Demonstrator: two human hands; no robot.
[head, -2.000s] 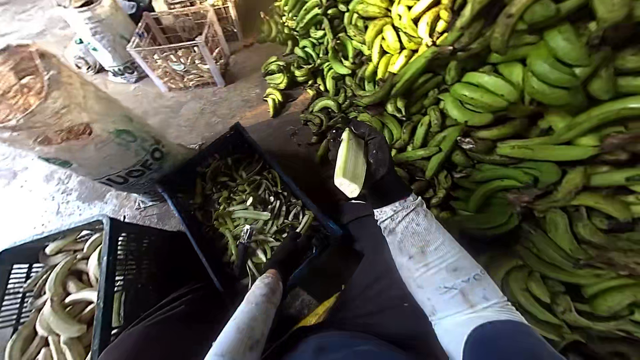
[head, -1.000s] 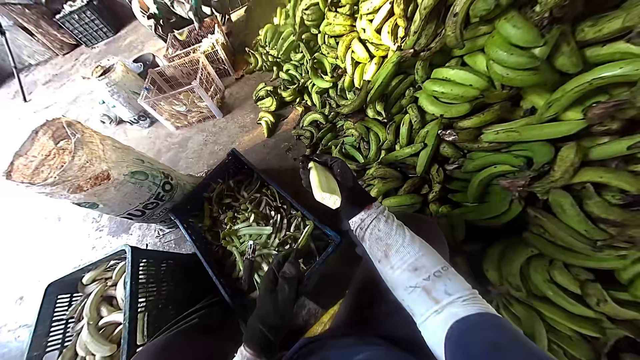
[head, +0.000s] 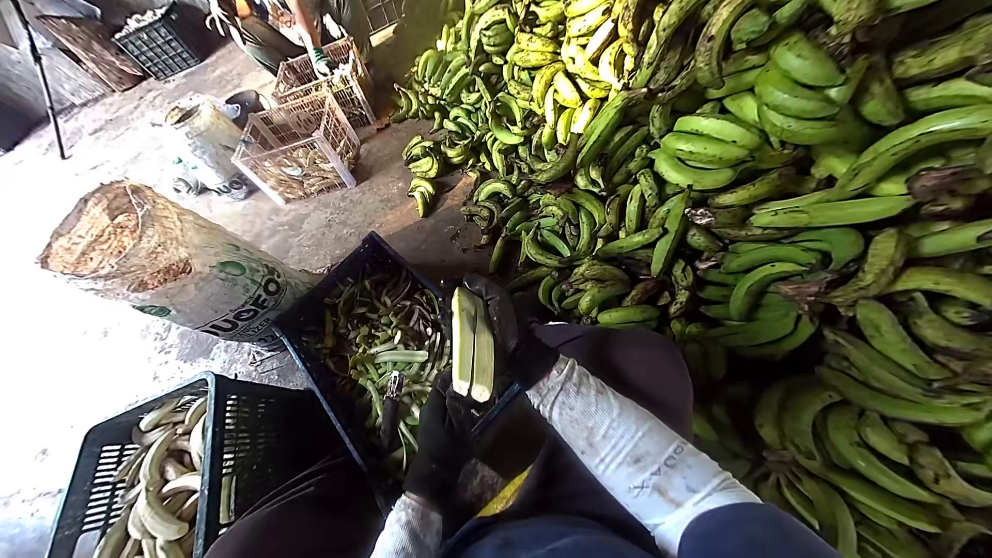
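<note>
My right hand [head: 504, 329], in a dark glove, is shut on a partly peeled plantain [head: 472, 345] with a long groove down its pale green side. My left hand [head: 446, 434], also gloved, is at the plantain's lower end; its fingertips are partly hidden, so its hold is unclear. Both hands are over the right side of a dark plastic crate [head: 304, 360] of green peel strips [head: 399, 356]. A knife-like tool with a dark handle [head: 390, 411] stands among the peels, left of my left hand.
Green plantain bunches [head: 713, 147] are heaped at right. Peeled plantains [head: 159, 496] fill a black crate [head: 205, 465] at lower left. A full sack [head: 209, 271] stands behind it. Wire-sided crates [head: 298, 147] and a person's arm [head: 304, 23] are farther back.
My left hand has come up from over the peels to the plantain's lower end. The plantain, still in my right hand, now points more nearly straight down and shows a lengthwise groove.
</note>
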